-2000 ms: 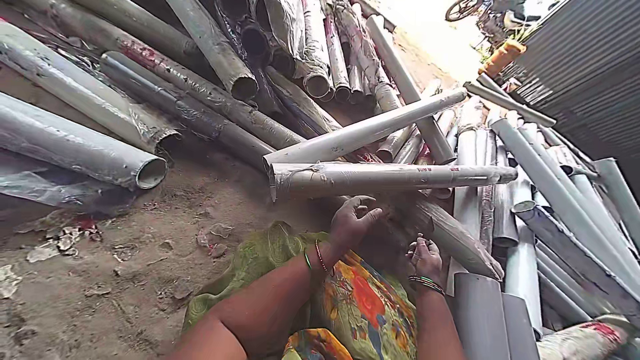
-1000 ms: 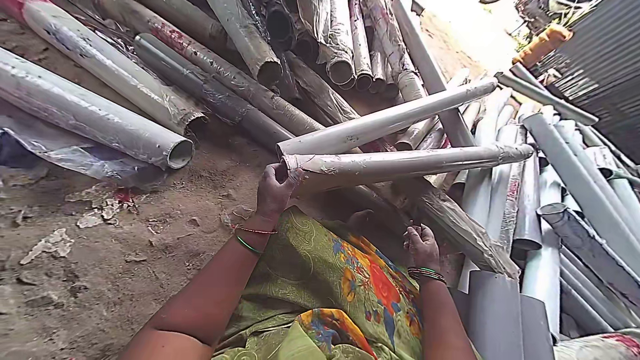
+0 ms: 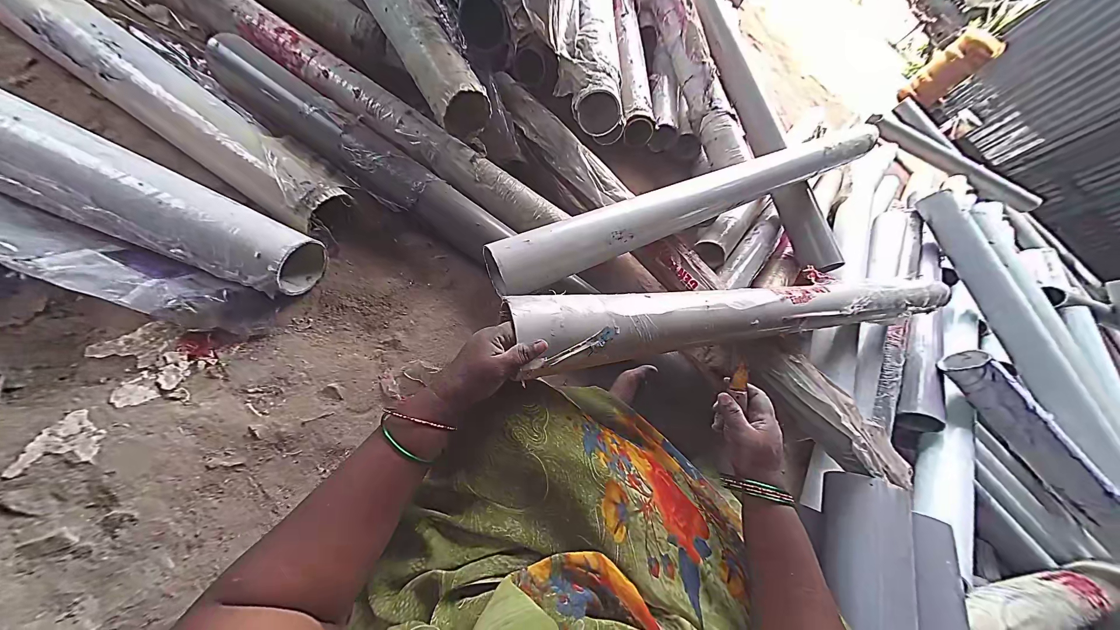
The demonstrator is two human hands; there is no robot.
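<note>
A grey plastic pipe [image 3: 665, 325] with torn film and printed marks lies across the view just beyond my lap. My left hand [image 3: 490, 363] grips its near left end, thumb on the outside and the other fingers partly hidden at the rim. My right hand [image 3: 748, 424] is closed around a small tool with an orange-brown tip [image 3: 740, 378], below the pipe; what kind of tool cannot be told. Another grey pipe [image 3: 674, 214] rests at a slant just behind the gripped one, their left ends close together. A film-wrapped pipe [image 3: 827, 402] runs beneath, near my right hand.
Film-covered pipes [image 3: 157, 192] lie on the dirt at the left. More pipes [image 3: 604, 79] are piled ahead, and a dense heap [image 3: 1015, 306] fills the right. Short grey pipe pieces [image 3: 866, 542] stand close to my right forearm. Scraps of film [image 3: 149, 363] litter the ground. Corrugated sheeting [image 3: 1050, 105] stands at upper right.
My left hand has gone from below the pipe to its left end and holds it there. The pipe has turned, showing a torn, marked side. My right hand stays low at the right.
</note>
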